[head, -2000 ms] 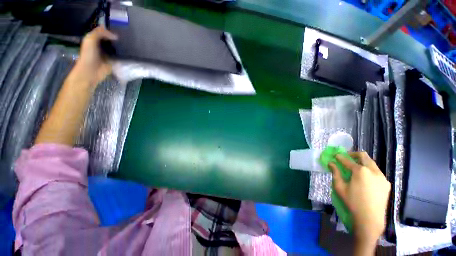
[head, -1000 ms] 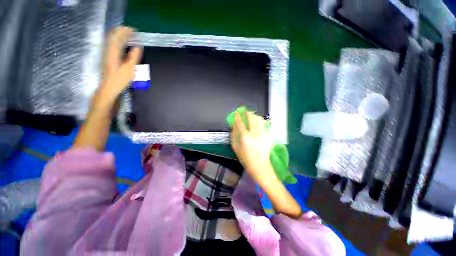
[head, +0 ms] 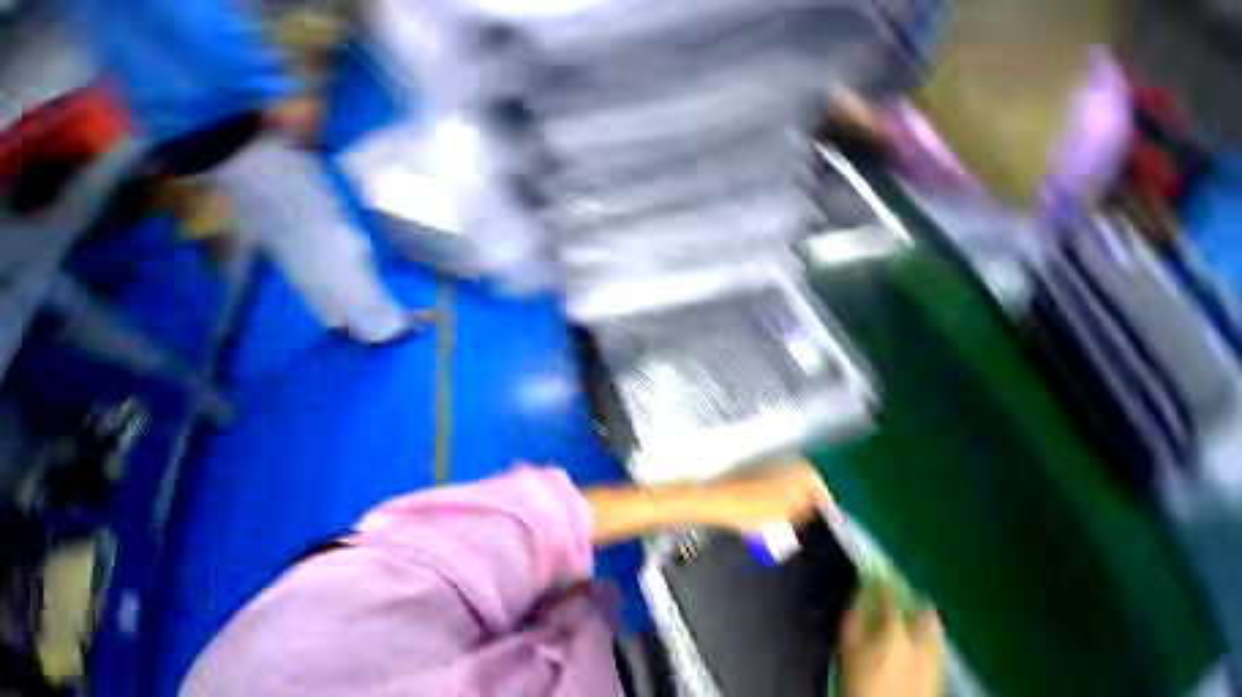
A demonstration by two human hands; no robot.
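Note:
The flat black panel unit (head: 756,613) lies on a silvery bubble bag (head: 670,620) at the bottom centre, cut off by the lower edge. A white and blue label (head: 772,543) is near its far end. My left hand (head: 770,498) holds the panel unit at that far end; its fingers are blurred. My right hand (head: 892,651), partly cut off by the lower edge, holds the green cleaning cloth (head: 885,588) at the panel's right side. Whether the cloth touches the face is too blurred to tell.
A tall stack of silvery bagged units (head: 736,375) stands just beyond my left hand. The green bench (head: 981,463) runs along the right, with dark upright units (head: 1110,341) beyond. A person in blue (head: 191,68) is at upper left on the blue floor (head: 518,381).
The view has swung to the left, bringing the bagged stack and floor to the middle. My left hand is still at the labelled end. The cloth is now at the panel's right side.

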